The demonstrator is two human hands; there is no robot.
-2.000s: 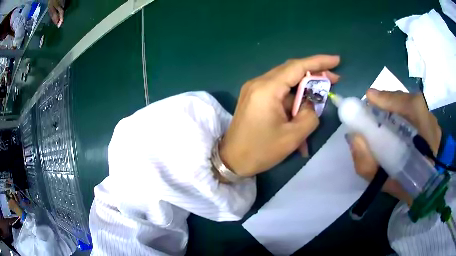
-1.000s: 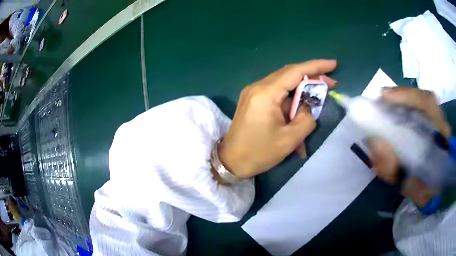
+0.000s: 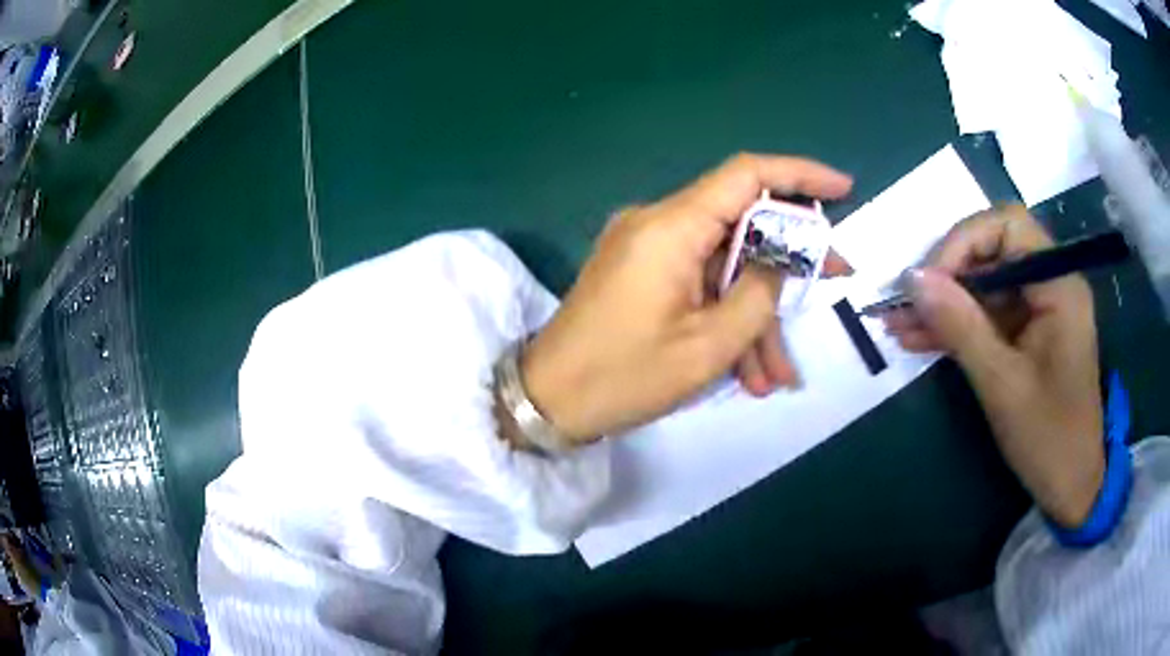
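My left hand (image 3: 667, 301) holds a small pink-rimmed watch housing (image 3: 785, 240) in its fingertips, its open side with silvery-dark electronics facing up. My right hand (image 3: 1014, 320) holds a slim dark pen-like tool, likely tweezers (image 3: 1046, 263), with its thin metal tip beside a black bar (image 3: 860, 337). The bar lies on the white backing strip (image 3: 731, 461) under both hands. I cannot tell whether the tip touches the bar. The glue syringe (image 3: 1136, 192) lies at the right edge, partly cut off, its tip over white paper.
Crumpled white paper (image 3: 1026, 96) lies at the upper right. Clear blister trays (image 3: 116, 436) stand at the left. A pale curved rail (image 3: 244, 83) edges the belt at the upper left, with small parts beyond it. Another person's white sleeve (image 3: 90, 609) shows at the lower left.
The syringe has left my right hand and lies at the right edge. My right hand now holds the dark tool by the black bar. The white strip sits at a changed angle; the housing stays in my left hand.
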